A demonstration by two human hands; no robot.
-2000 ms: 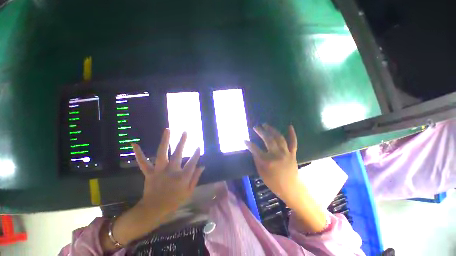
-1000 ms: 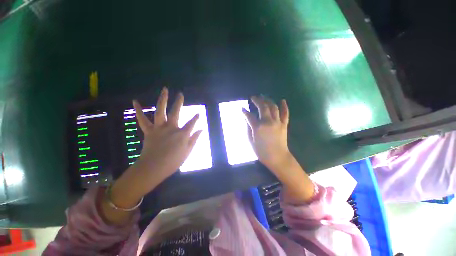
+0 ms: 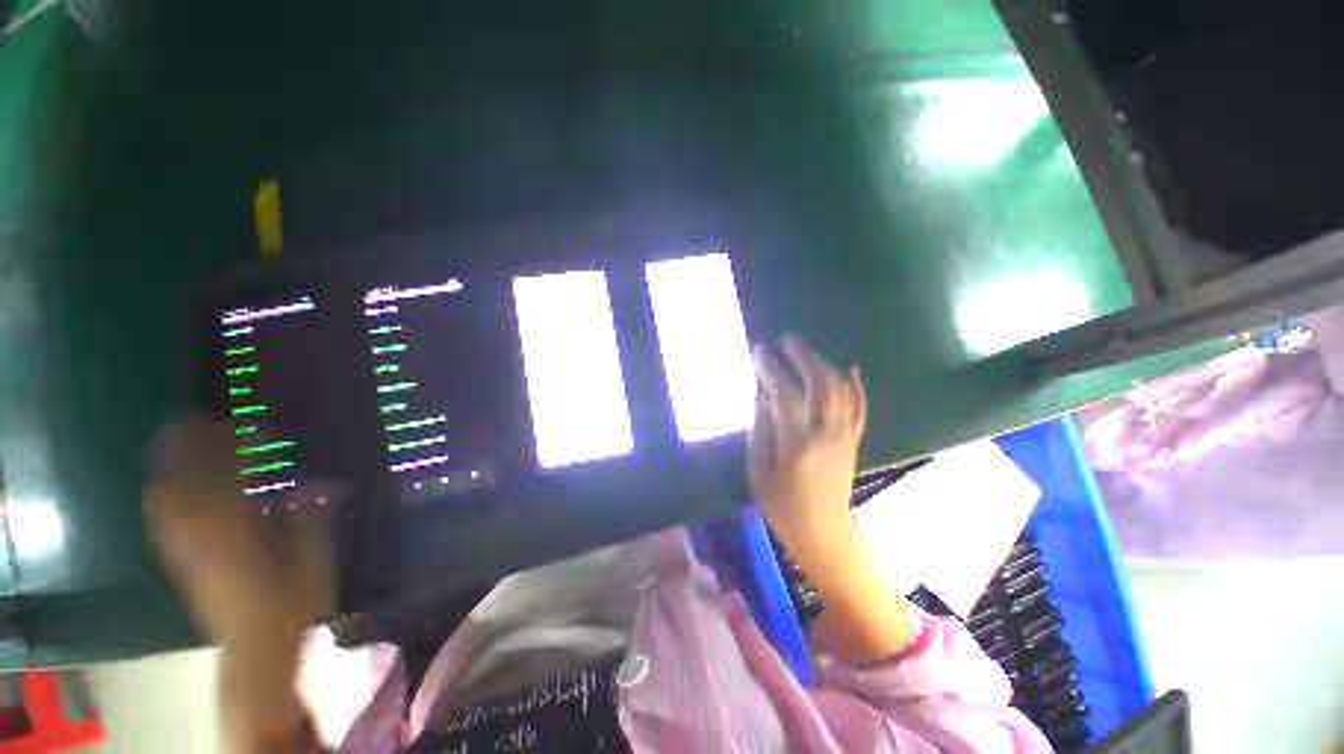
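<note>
A long black tray [image 3: 442, 538] lies on the green mat with four phones side by side. The two left phones, one at the far left [image 3: 268, 398] and one beside it [image 3: 413, 386], show green text lines on black. The two right phones, the third [image 3: 572, 368] and the fourth [image 3: 699, 348], show plain white screens. My left hand [image 3: 236, 523] is blurred over the tray's lower left corner; its fingers are unclear. My right hand [image 3: 805, 435] is at the fourth phone's right edge, fingers slightly apart, holding nothing.
A blue bin [image 3: 1098, 575] with rows of dark units stands below right, a white sheet [image 3: 955, 519] on it. Yellow tape [image 3: 268, 218] is stuck behind the tray. A metal frame [image 3: 1179, 335] edges the right. A red stool [image 3: 52, 717] and another person's pink sleeve [image 3: 1179, 457] show.
My left hand has moved left from the middle phones to the tray's left end. My right hand has shifted slightly down, off the fourth screen. The screens look the same.
</note>
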